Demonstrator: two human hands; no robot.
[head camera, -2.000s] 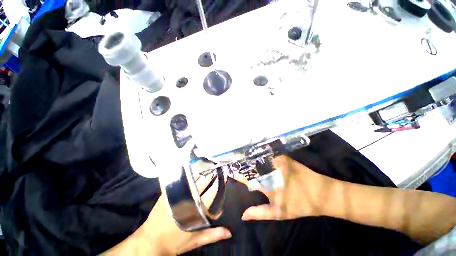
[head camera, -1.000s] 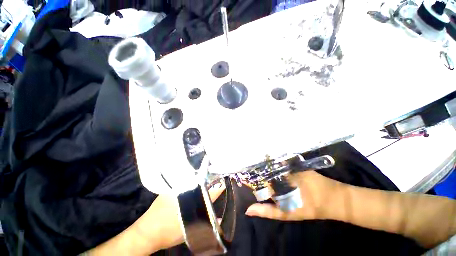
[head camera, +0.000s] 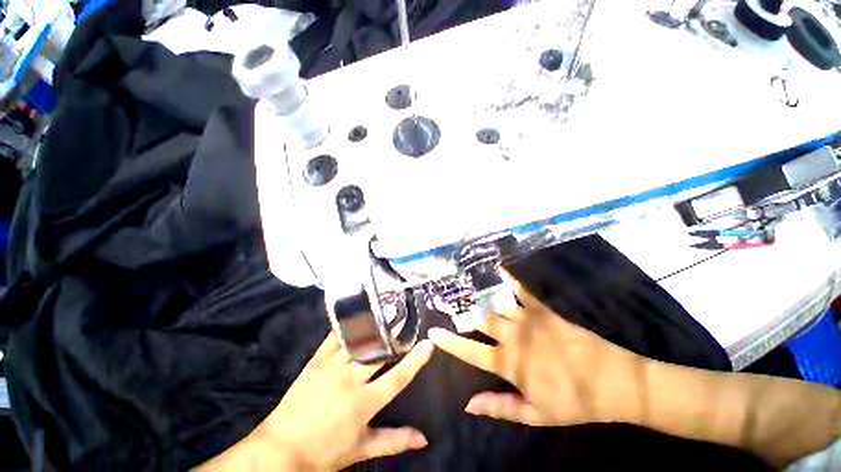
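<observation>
A black garment piece (head camera: 120, 267) lies heaped left of the sewing machine head (head camera: 443, 184) and spreads flat in front of it. My left hand (head camera: 332, 406) lies palm down on the cloth, fingers spread, beside the shiny metal guard (head camera: 360, 323). My right hand (head camera: 544, 359) lies on the cloth just right of it, fingers apart, near the presser foot area (head camera: 456, 300). The two index fingertips nearly meet below the foot. The needle point cannot be made out. Neither hand visibly grips the cloth.
Thread snips (head camera: 733, 241) with red and blue handles lie on the white table top (head camera: 682, 295) to the right. A pale ridged knob (head camera: 281, 92) stands on the head's left end. Blue plastic (head camera: 819, 350) shows at the right edge. White material (head camera: 198, 35) lies at the upper left.
My left hand has come out from behind the metal guard and its fingers are more spread. My right index finger now stretches toward the left one. The camera view has shifted.
</observation>
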